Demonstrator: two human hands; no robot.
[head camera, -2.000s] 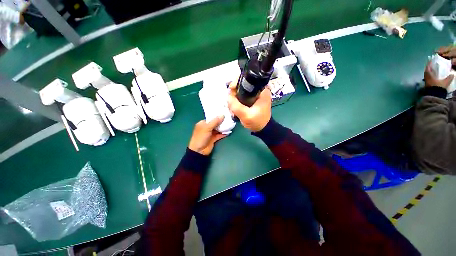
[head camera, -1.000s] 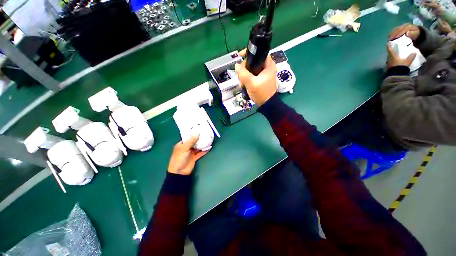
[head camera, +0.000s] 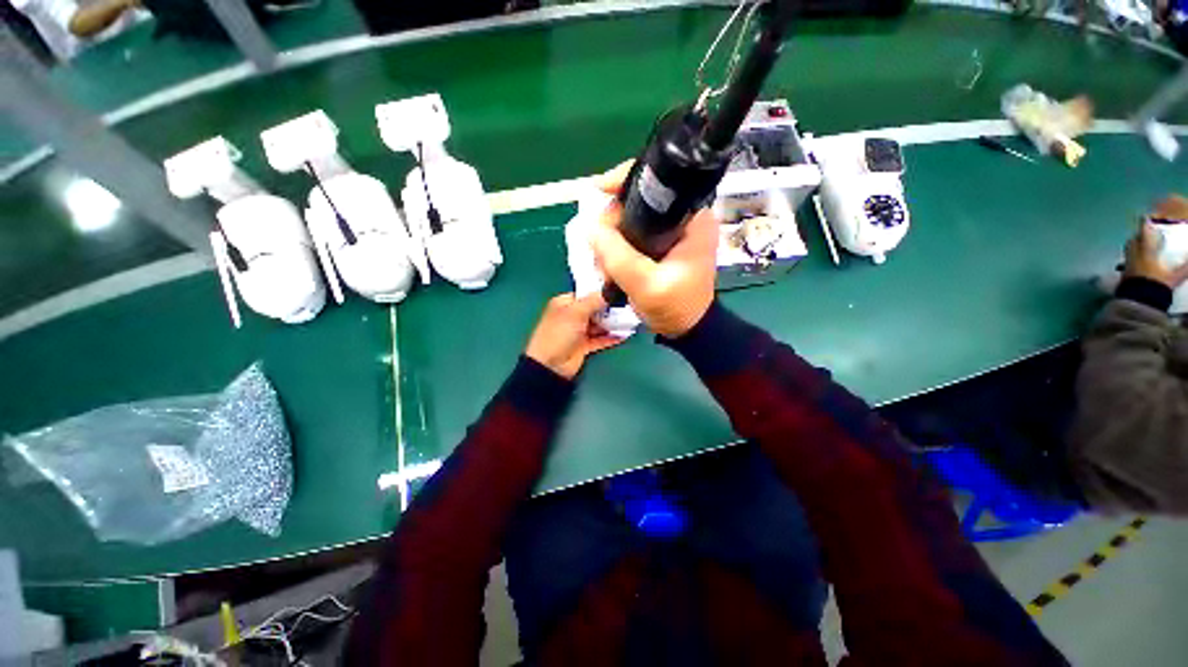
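A white security camera (head camera: 585, 254) lies on the green bench in front of me, partly hidden by my hands and the driver. My left hand (head camera: 569, 334) holds its near end. My right hand (head camera: 671, 276) is closed around the black hanging electric screwdriver (head camera: 667, 183), which is tilted over the camera. The driver's tip is at the camera, but the exact contact point is hidden. The open metal screw box (head camera: 769, 209) stands just right of my right hand.
Three white cameras (head camera: 452, 222) lie in a row at left. A clear bag of small parts (head camera: 196, 456) lies at the lower left. Another camera (head camera: 865, 198) lies right of the box, lens side up. A neighbouring worker's sleeve (head camera: 1136, 378) is at far right, near a blue stool (head camera: 997, 495).
My right hand has brought the screwdriver from over the metal box back to the camera on the bench. My left hand still holds the camera. The whole view has shifted.
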